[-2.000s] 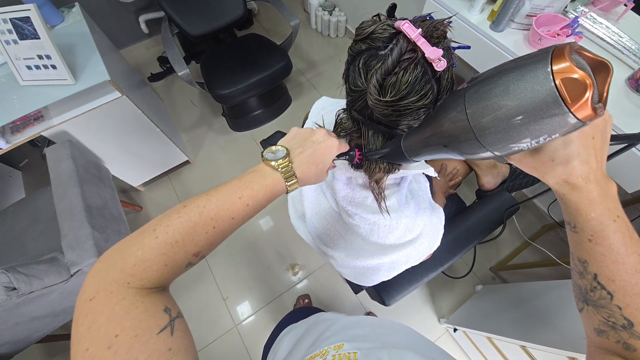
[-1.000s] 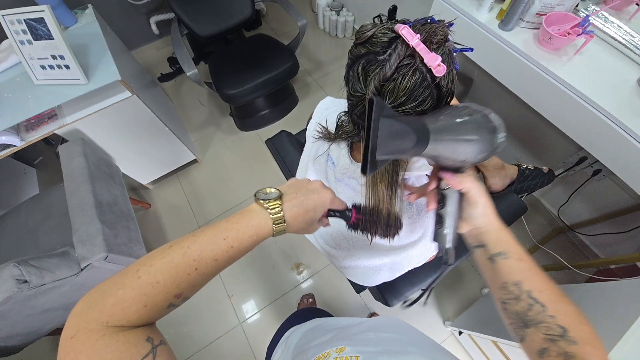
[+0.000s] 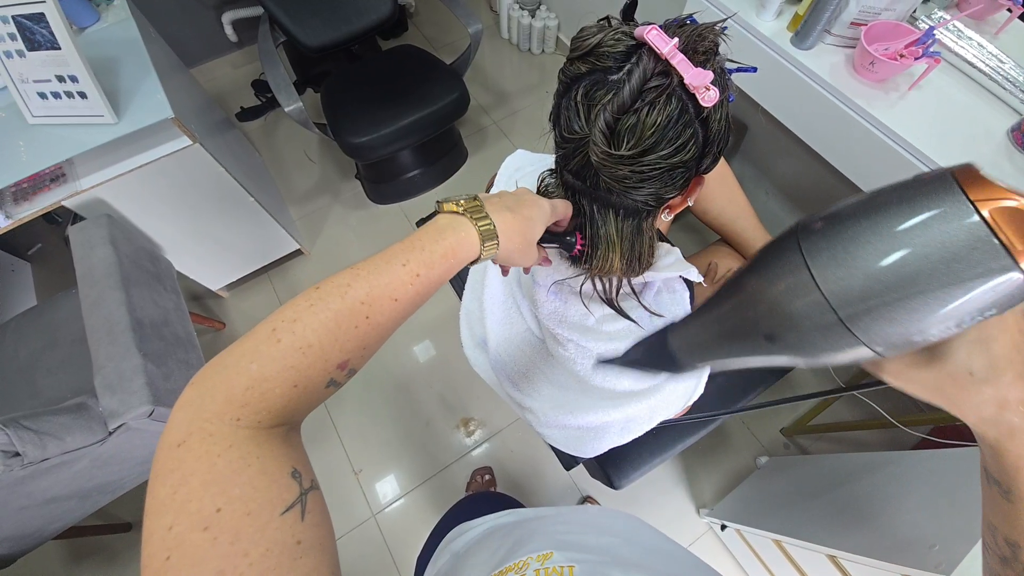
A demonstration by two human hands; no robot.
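My left hand (image 3: 524, 228) grips the dark handle of a round hairbrush (image 3: 566, 242) with pink bristle tips; its barrel is mostly hidden under the damp hair at the nape. On the right my right hand (image 3: 956, 372) holds a grey hair dryer (image 3: 864, 276) with a copper-coloured rear and a dark nozzle, which points left over the white towel (image 3: 528, 336). That towel covers the back and shoulders of a seated person, whose dark hair (image 3: 616, 136) is twisted up and held by a pink hair clip (image 3: 678, 66). Blue clips show at the head's right side.
A black salon chair (image 3: 396, 104) stands behind, near several bottles (image 3: 534, 30). The white counter (image 3: 848, 120) at right carries a pink tint bowl (image 3: 884, 56). At left are a grey armchair (image 3: 132, 320) and a desk (image 3: 152, 88). The dryer's cable (image 3: 768, 404) crosses the seat (image 3: 664, 456).
The brush has moved from the hanging hair ends up to the nape. The dryer, upright over the hair one second ago, now lies further right, its nozzle pointing left.
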